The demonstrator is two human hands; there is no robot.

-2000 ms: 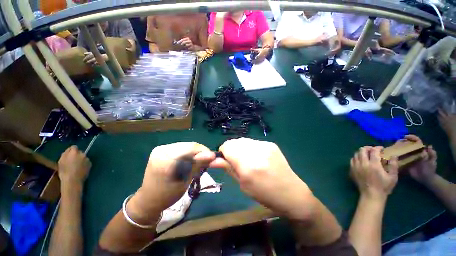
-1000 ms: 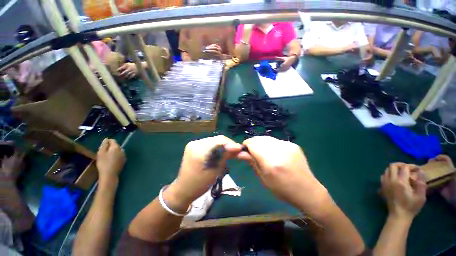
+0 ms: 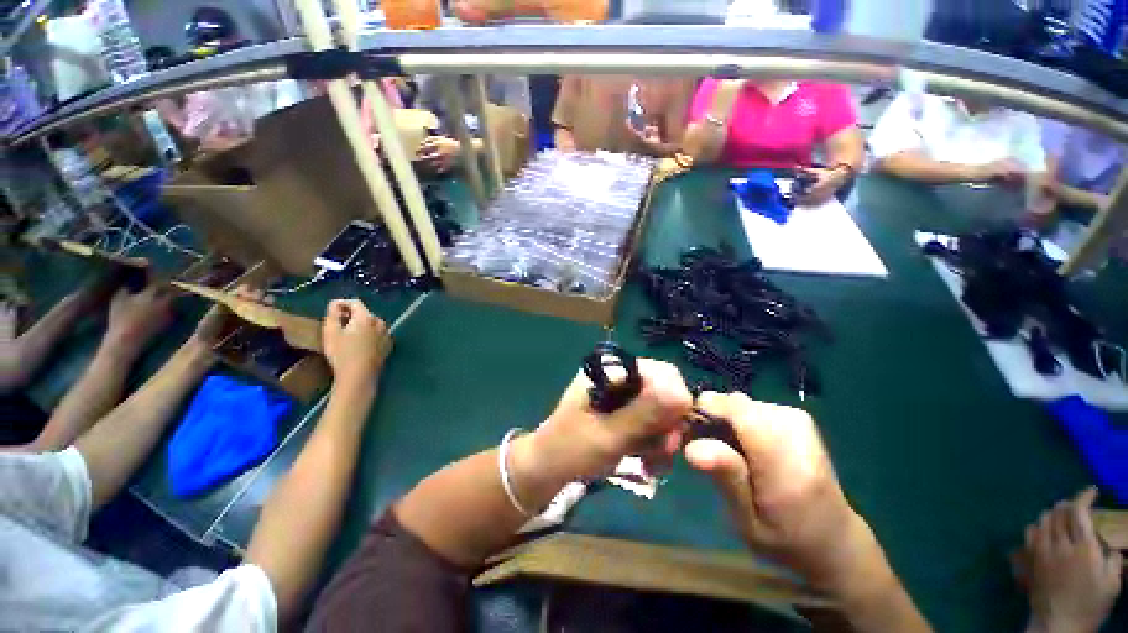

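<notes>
My left hand, with a white band at the wrist, is closed on a small black coiled cable whose loops stick out above the fist. My right hand grips another part of the black cable between thumb and fingers, close beside the left hand. An open brown cardboard box lies below my forearms; its dark inside is mostly cut off by the bottom edge. A whitish cloth lies on the table, partly hidden by my left hand.
A tangled pile of black cables lies mid-table. A bulk carton of clear bags stands behind it. White sheets lie beyond and right. Neighbours' arms, a blue cloth and small boxes are at left; a person's hand is at right.
The view has turned left, so the table things appear further right. My hands have changed their hold, and cable loops now show above my left fist. The left neighbour's hand is now at a box flap.
</notes>
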